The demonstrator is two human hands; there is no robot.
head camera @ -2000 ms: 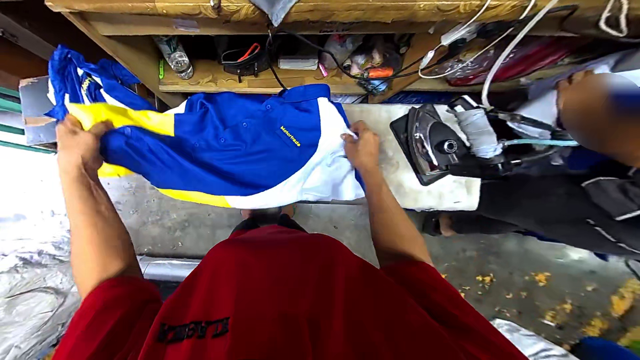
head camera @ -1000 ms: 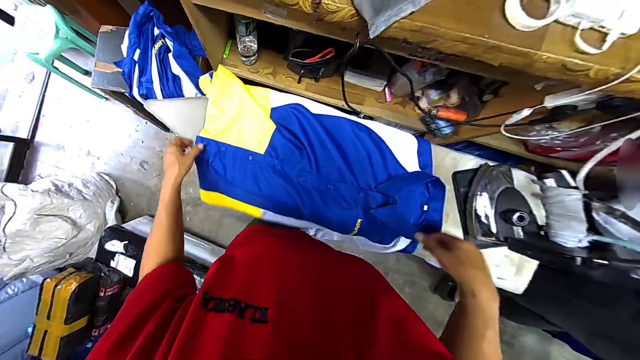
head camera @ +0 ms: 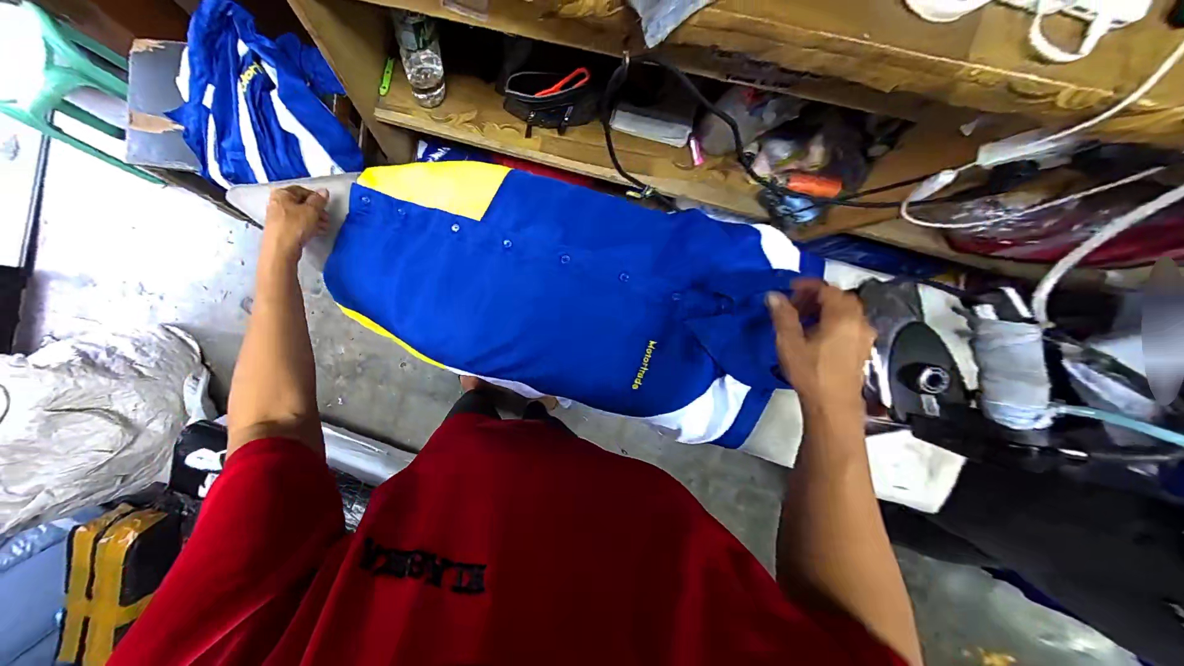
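Observation:
A blue, yellow and white button-front shirt [head camera: 555, 287] lies spread along a narrow ironing board [head camera: 248, 199], its collar toward the right. My left hand [head camera: 296, 217] is at the board's left end, just beyond the shirt's hem, with its fingers curled; whether it grips the board cannot be told. My right hand [head camera: 821, 328] is over the collar, its thumb and fingers apart; contact with the cloth is unclear. Right beside that hand stands a steam iron [head camera: 925, 370] with a cloth-wrapped part [head camera: 1008, 361] and a pale blue hose.
Behind the board, a wooden shelf [head camera: 481, 129] holds a plastic bottle [head camera: 425, 69], a black pouch [head camera: 550, 100] and cables. More blue and white garments [head camera: 264, 102] lie on a box at the far left. Covered bundles [head camera: 102, 416] sit on the floor at left. Dark cloth is at lower right.
The shirt, held bunched at its left end two seconds ago, now lies flatter along the board. My left hand has moved off the hem to the board's end. The view has shifted left.

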